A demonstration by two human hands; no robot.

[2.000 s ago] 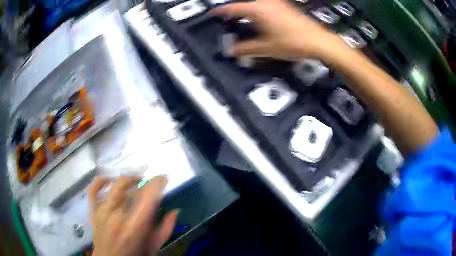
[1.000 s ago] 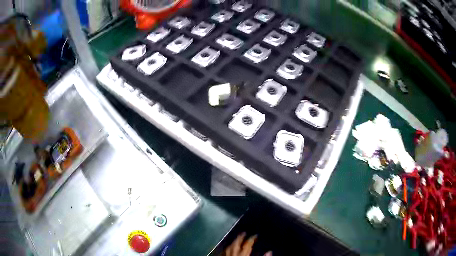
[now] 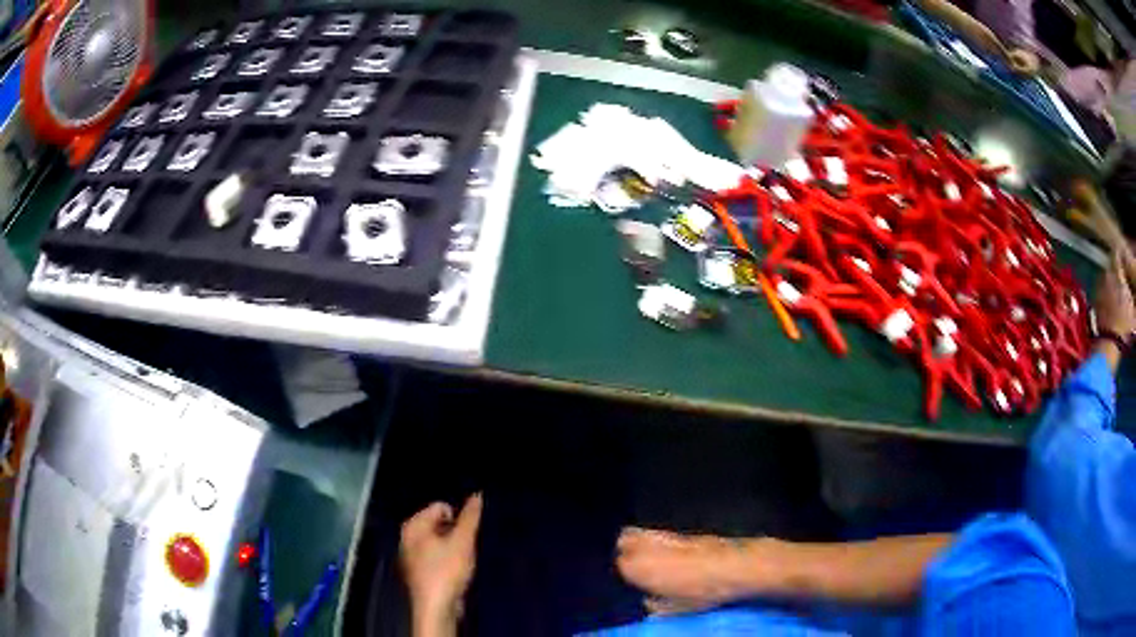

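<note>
My left hand [image 3: 439, 557] is low in the picture, its thumb raised and its fingers curled. My right hand [image 3: 673, 566] is to its right, fingers curled inward. Both are in front of the bench edge over a dark area; no held thing shows, but the insides of the hands are hidden. The black foam tray [image 3: 249, 255] is at the upper left with pale rounded-square back covers [image 3: 375, 232] in many pockets. One pale block [image 3: 224, 199] sits in a front pocket. Several loose watch cases [image 3: 689, 225] lie on the green mat.
White film pieces [image 3: 610, 143], a plastic bottle [image 3: 775, 118] and a heap of red clamps [image 3: 922, 249] are on the mat. The press [image 3: 137, 436] with its red stop button [image 3: 187, 560] is lower left, a fan [image 3: 94, 62] upper left. Another person's hand [image 3: 1112, 305] is at the right edge.
The view has swung right, so the tray and press now appear farther left. Both hands have left the tray and press and are low in front of the bench.
</note>
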